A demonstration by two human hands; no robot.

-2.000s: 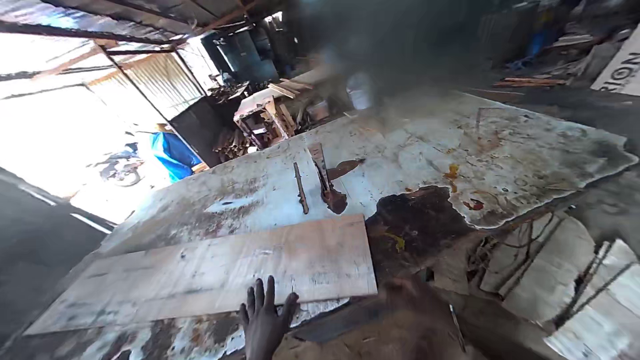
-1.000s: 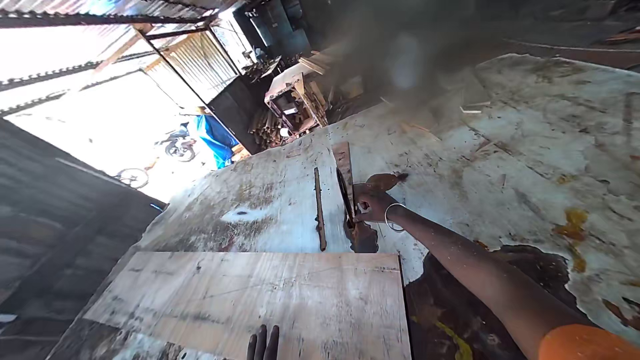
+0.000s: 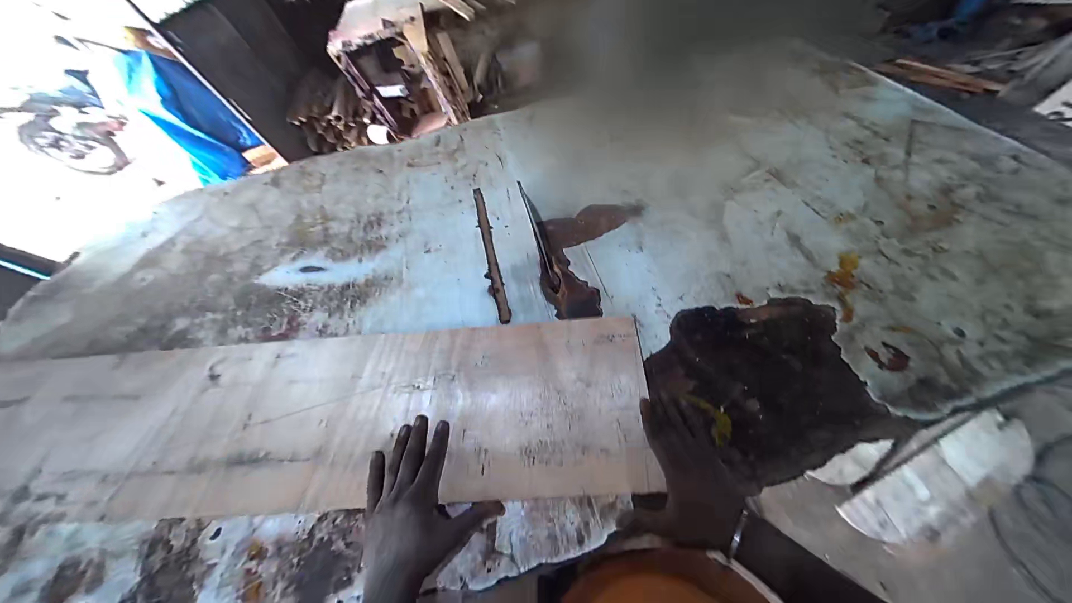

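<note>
A long pale plywood board (image 3: 335,419) lies flat on a worn, stained table (image 3: 754,209). My left hand (image 3: 410,511) rests with spread fingers on its near edge, thumb below the edge. At the board's right end is my right hand (image 3: 695,469), wearing a thin bracelet, its fingers along the short edge and over the dark patch. Beyond the board lie a thin brown stick (image 3: 492,255) and, to its right, a handsaw (image 3: 543,243), seen nearly edge-on, close to a dark brown stain. Neither hand touches the stick or the saw.
A dark broken patch (image 3: 754,377) marks the tabletop at the right. Pale scrap pieces (image 3: 946,486) lie low at the right, below the table edge. A wooden stand (image 3: 402,75) with stacked wood, a blue tarp (image 3: 180,113) and a motorcycle (image 3: 71,134) are in the background.
My right hand has come back from the handsaw, where it was one second ago, to the board's right end. The saw lies on the table, let go. My left hand stays at the board's near edge.
</note>
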